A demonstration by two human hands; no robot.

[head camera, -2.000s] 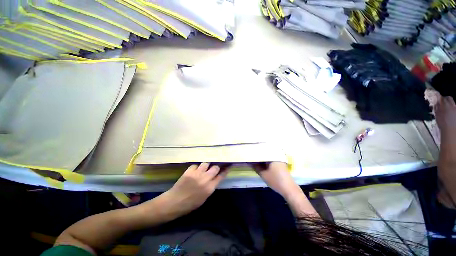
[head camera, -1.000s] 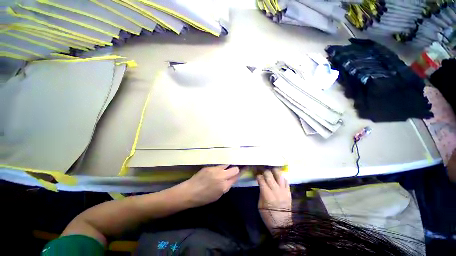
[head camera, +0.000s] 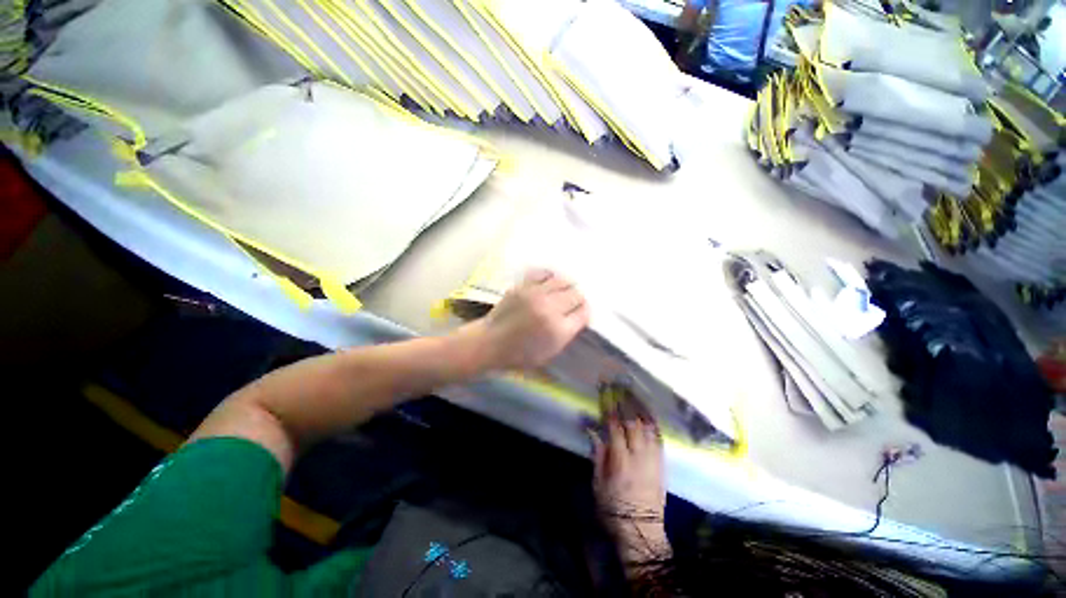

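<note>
A light grey panel [head camera: 631, 280] with yellow edges lies in front of me, its upper part washed out by glare. My left hand [head camera: 538, 318] is closed on its near edge and holds that edge up, so a dark gap shows below. The fingertips are folded out of sight. My right hand [head camera: 628, 450] lies at the table's front edge, below the lifted edge, fingers pointing away from me. Its fingertips are dark and blurred at the gap, and I cannot tell whether they hold anything.
Flat panels [head camera: 316, 175] lie at left, a fanned row [head camera: 433, 58] behind. Narrow grey strips [head camera: 807, 345], white scrap [head camera: 853, 298] and a black heap [head camera: 964, 362] lie at right. A small corded tool [head camera: 898, 453] is near the front edge. Folded stacks [head camera: 894, 129] stand far right.
The view has turned, so the table slants. My left hand has moved from below the near edge to above it, and the edge is now lifted. My right hand remains near the edge.
</note>
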